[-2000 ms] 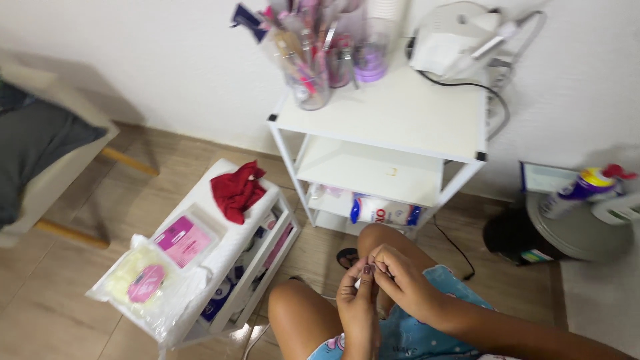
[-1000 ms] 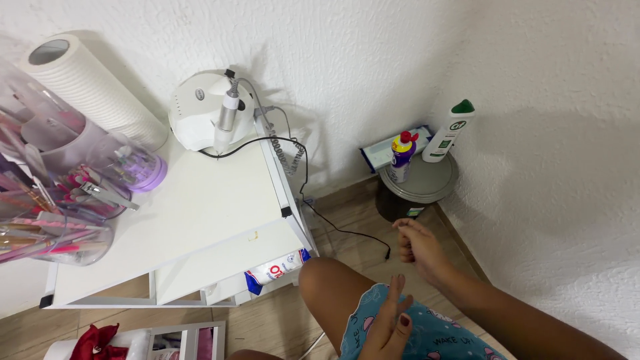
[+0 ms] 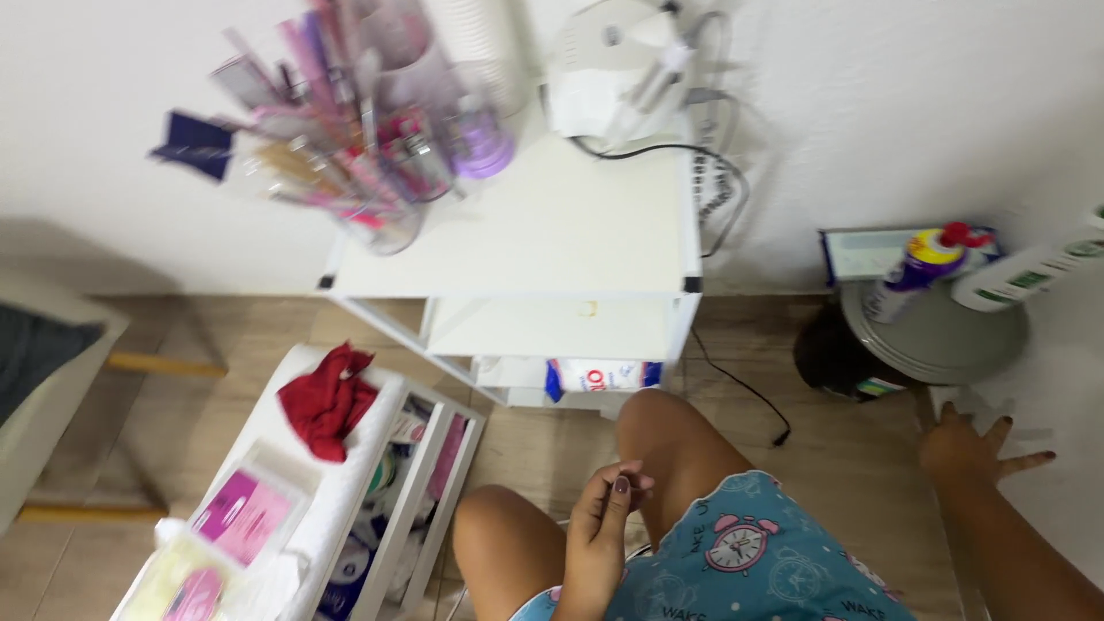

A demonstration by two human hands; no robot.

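Note:
My left hand [image 3: 606, 509] hangs over my lap with fingers curled, above the blue printed shorts [image 3: 733, 552]; whether something small is between the fingertips cannot be told. My right hand [image 3: 975, 448] is spread at the far right, fingers apart, near the white wall and just below the black bucket with a grey lid [image 3: 940, 332]. A spray can with a red and yellow top [image 3: 916, 269] and a white bottle [image 3: 1026, 274] rest on that lid.
A white shelf unit [image 3: 552, 250] holds clear cups of brushes and files [image 3: 371, 172] and a white electric nail drill unit [image 3: 617, 73]. At lower left, a white padded cart [image 3: 302, 483] bears a red cloth [image 3: 329, 401] and pink packets [image 3: 244, 516]. A black cable [image 3: 737, 375] lies on the floor.
Two seconds ago both hands were together over my lap; now they are apart, the right one having moved out to the wall with its fingers spread. The view has swung right and back.

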